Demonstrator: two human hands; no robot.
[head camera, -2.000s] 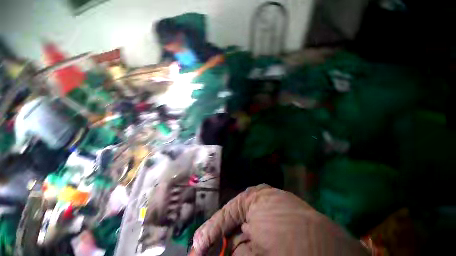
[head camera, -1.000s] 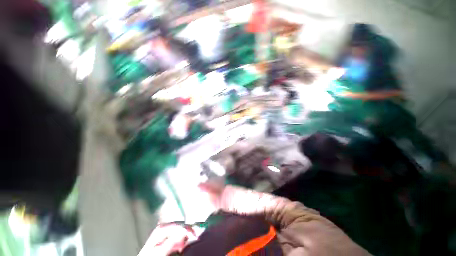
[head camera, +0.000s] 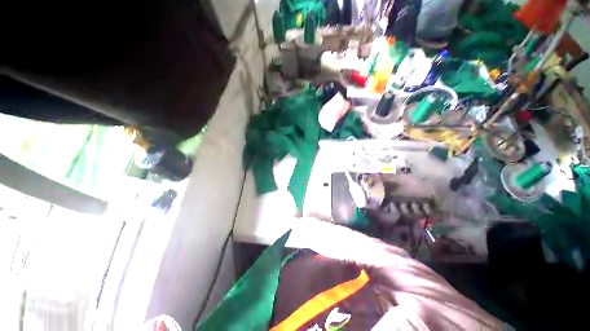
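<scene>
A dark green cut piece (head camera: 249, 292) hangs at the bottom, beside the brown apron (head camera: 310, 275) with its orange band. Its pointed upper end reaches the table's front edge. A small pinkish bit at the bottom edge may be my left hand (head camera: 163, 324); it is cut off and its grip is hidden. My right sleeve runs from the lower right along the table edge. A pale shape at the bottom, right of the apron logo, may be my right hand or cuff; I cannot tell. The grey-plated sewing machine (head camera: 406, 210) stands beyond the sleeve.
A crumpled green fabric pile (head camera: 288, 132) lies at the table's upper left, against the wall, with a pink-white packet (head camera: 334, 111) on it. Green thread cones (head camera: 428, 106) stand behind the machine. Clear crinkled plastic (head camera: 475, 203) lies at its right. A bright window opening is at left.
The view has swung right to left, bringing the window and wall in. The picture is sharper. The green piece now shows beside the apron, and the right hand seen over the table is no longer distinct.
</scene>
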